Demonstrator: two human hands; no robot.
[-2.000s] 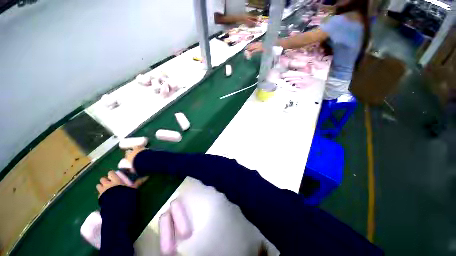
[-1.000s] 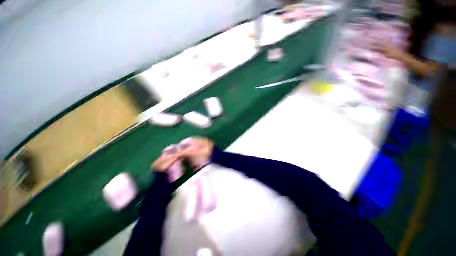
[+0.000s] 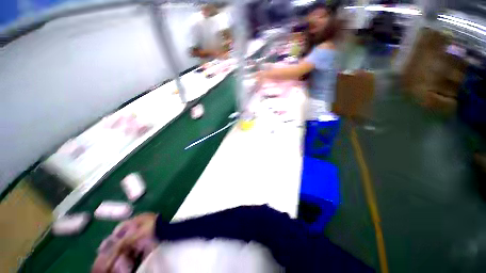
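Observation:
My right hand (image 3: 143, 228) and my left hand (image 3: 107, 258) are close together at the lower left, over the green belt, blurred and partly cut off by the bottom edge. Their fingers are closed around pink housings (image 3: 123, 262); the exact grip and any small part between the fingers cannot be made out. Three more pink housings lie on the belt just beyond my hands: one upper (image 3: 133, 186), one middle (image 3: 113, 210) and one at the left (image 3: 71, 224).
The green belt (image 3: 170, 160) runs away beside the white bench (image 3: 245, 176). A white strip (image 3: 210, 134) and another pink piece (image 3: 197, 111) lie on it. Metal posts stand beyond. A seated person (image 3: 323, 74) works at the right, near blue stools (image 3: 321, 184). Another person (image 3: 210, 34) is behind.
The view has tilted up and swung right, so my hands and the nearby housings appear lower and further left. The pair of housings on the bench near me is out of view. My hands stay together.

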